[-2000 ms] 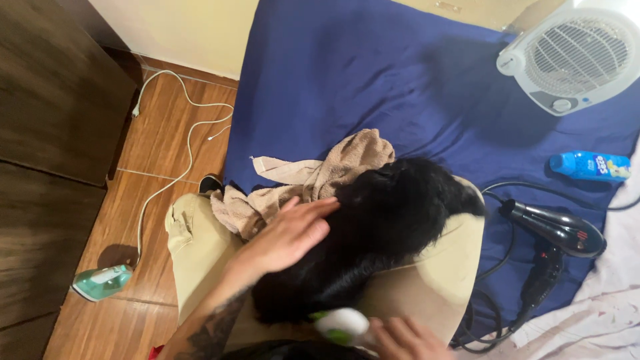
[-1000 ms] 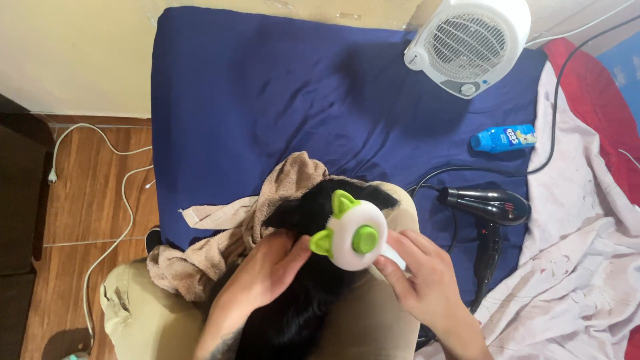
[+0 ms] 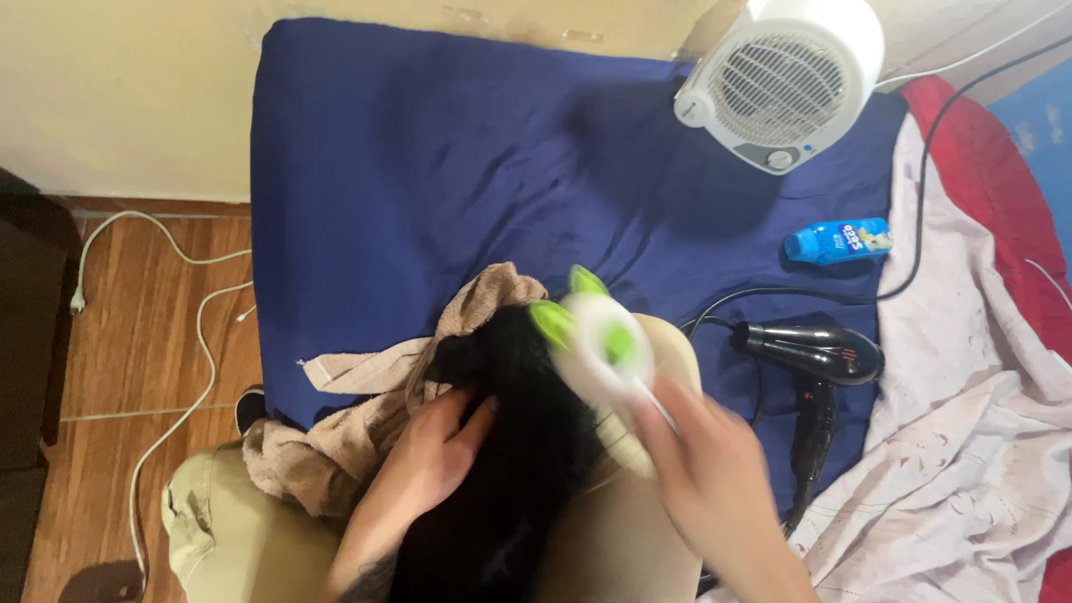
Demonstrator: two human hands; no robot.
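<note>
A black furry animal point(image 3: 511, 435) lies across my lap, over khaki trousers point(image 3: 226, 519). My left hand point(image 3: 444, 452) rests on its left side near the head, fingers in the fur. In my right hand point(image 3: 703, 452) is the handle of a white and green pet brush point(image 3: 603, 347) with green ear shapes. The brush is blurred and lies over the animal's right side; its underside is hidden, so contact cannot be told. A crumpled brown towel point(image 3: 335, 461) lies beside and behind the animal's head.
On the blue sheet point(image 3: 360, 167) stand a white fan heater point(image 3: 779, 84), a blue bottle point(image 3: 837, 241) and a black hair dryer point(image 3: 808, 352) with its cord. A pale patterned cloth point(image 3: 946, 452) lies at right. A white cable point(image 3: 176, 427) runs over the wooden-look floor.
Two seconds ago the brush was low by the animal's rear; one second ago it was over the head and neck. Now it is at the animal's right side. My left hand stays on the fur.
</note>
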